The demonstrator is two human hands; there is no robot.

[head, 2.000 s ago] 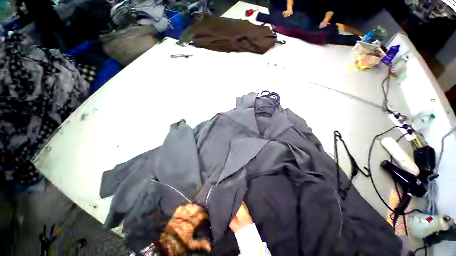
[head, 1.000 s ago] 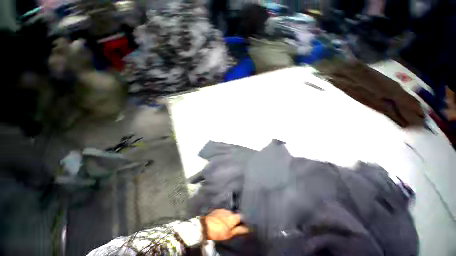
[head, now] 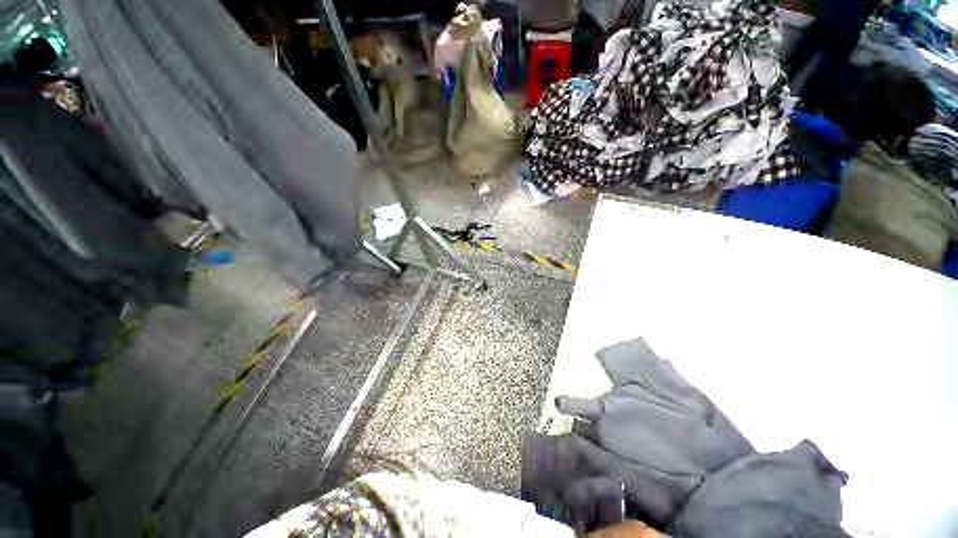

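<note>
The dark grey garment point(head: 672, 441) lies bunched on the near left corner of the white table point(head: 777, 305), with a sleeve spread toward the table's middle. My left hand point(head: 628, 530) is cut off by the bottom edge at the garment's near side; only a small part of it shows, so its fingers and hold cannot be told. A short pale line stands in the cloth just beside it. My left forearm in a white patterned sleeve reaches in from the bottom. My right hand is not in view.
Grey garments point(head: 231, 137) hang from a metal rack point(head: 420, 236) at the left. A checked cloth pile point(head: 672, 105) lies beyond the table, beside a blue bundle point(head: 788, 189). A red stool point(head: 547, 71) and a beige sack point(head: 481, 116) stand behind. Striped tape marks the floor.
The view has swung left, bringing the rack and floor in and taking the tools and hangers out. The garment now shows at the lower right. My left hand has slipped mostly below the frame.
</note>
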